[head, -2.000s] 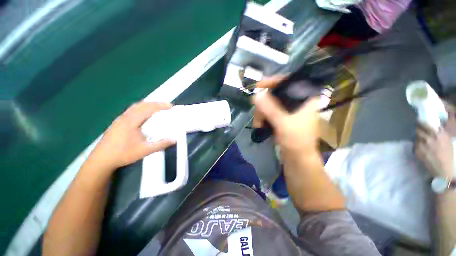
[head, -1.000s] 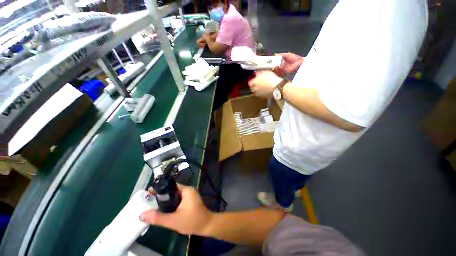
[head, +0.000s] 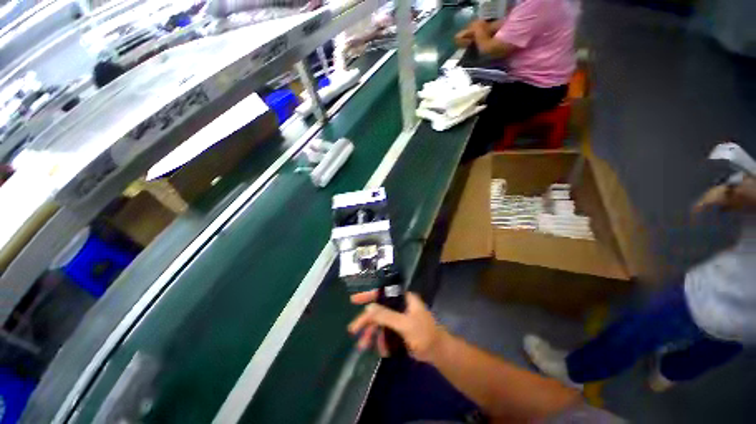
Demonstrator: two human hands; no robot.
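Note:
My right hand (head: pixel 396 325) is around the black electric screwdriver (head: pixel 391 300), just below the screw feeder. The driver's bit cannot be made out. The white and black screw feeder (head: pixel 362 236) stands on the dark edge beside the white rail. My left hand is not in view. A blurred pale grey shape (head: pixel 131 389) lies on the green belt at the lower left; I cannot tell what it is.
A white housing (head: pixel 332 161) lies on the green belt (head: pixel 240 290). More housings (head: pixel 452 98) are piled farther up. An open carton (head: pixel 554 259) with white parts stands right of the line. A seated person in pink (head: pixel 543 41) and a person in white (head: pixel 725 294) are nearby. A raised shelf (head: pixel 191 108) crosses the upper left.
The view has swung right. The housing beside the driver has left the picture. My right hand and screwdriver are now at the feeder's near end. The person in white stands farther right.

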